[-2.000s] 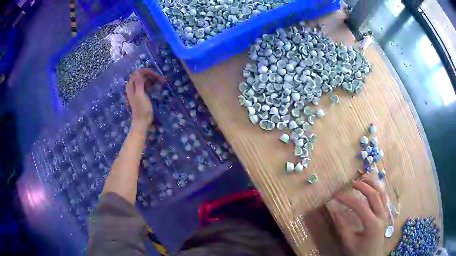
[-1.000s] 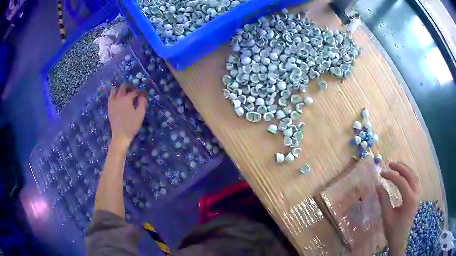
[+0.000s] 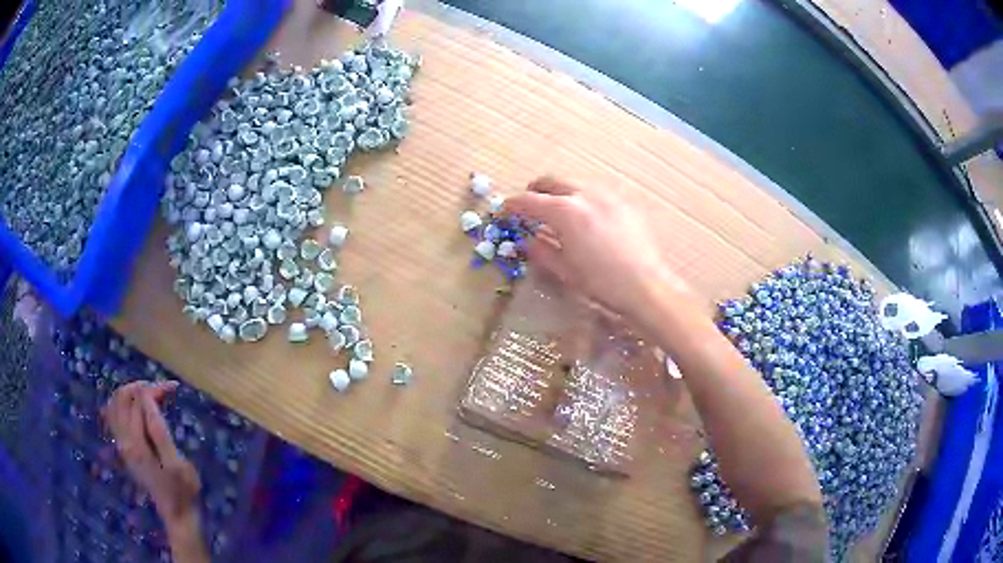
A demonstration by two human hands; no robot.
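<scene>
My right hand (image 3: 588,236) reaches over the board with its fingertips at the right side of a small group of assembled pieces (image 3: 486,249), white caps on blue-marked balls. The fingers hide part of the group, and I cannot tell if they grip one. The brown work pad (image 3: 508,379) under shiny clear film lies below this hand. Part of a white disc (image 3: 674,366) shows beside my right forearm. My left hand (image 3: 152,445) is at the lower left over the purple-looking blister tray (image 3: 83,484), blurred, its fingers close together. Any piece in it cannot be made out.
A heap of grey-green caps (image 3: 264,187) lies left of centre, beside a blue bin (image 3: 138,176) full of caps. A large heap of blue-and-white ball pieces (image 3: 836,374) lies at right. White moulded parts (image 3: 911,315) and a blue edge stand at the far right. Cardboard (image 3: 440,110) covers the table.
The view has swung right. My right hand has moved from the pad's right side to the small group of assembled pieces. My left hand remains over the tray, now nearer its table side.
</scene>
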